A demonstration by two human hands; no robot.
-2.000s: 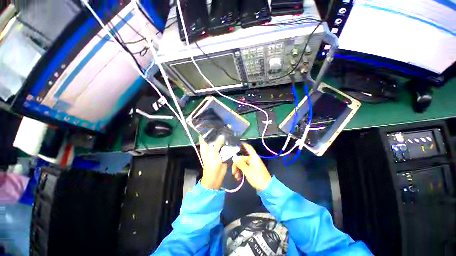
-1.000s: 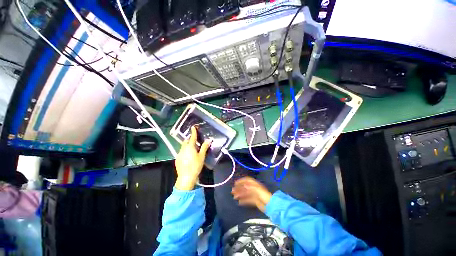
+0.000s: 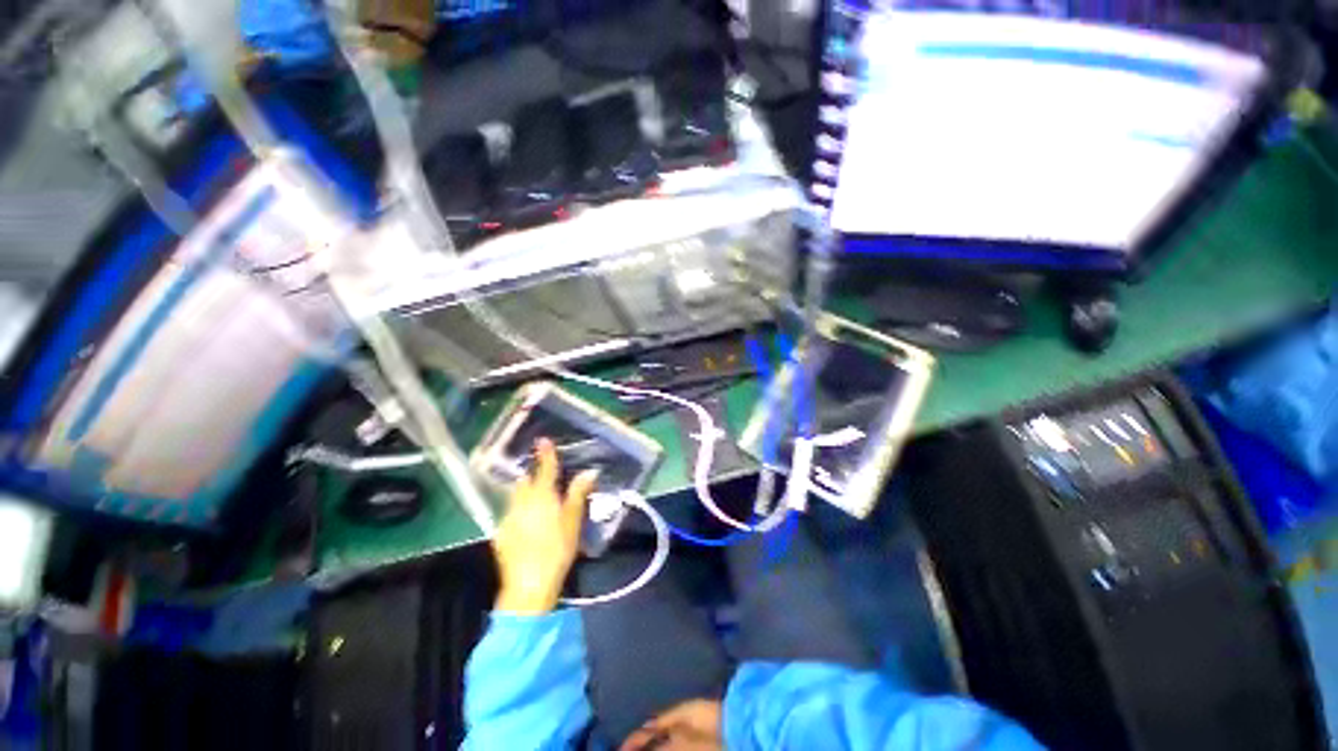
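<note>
A pale-framed test fixture lies on the green bench in front of the tester. A flat dark phone lies on it, with a white cable running to its near end. My left hand rests with spread fingertips on the phone and fixture. My right hand is at the bottom edge, partly cut off and blurred; its fingers are hard to make out. A second fixture with a dark slab and blue cables lies to the right.
A pale-grey tester with dark blocks on top stands behind. Monitors stand at both sides. Black mice lie left and right. A black tray with shiny units is at right. White cables hang across the left.
The view has turned right and blurred. My left hand is still on the left fixture. My right hand has left the fixture and dropped to the bottom edge near my lap.
</note>
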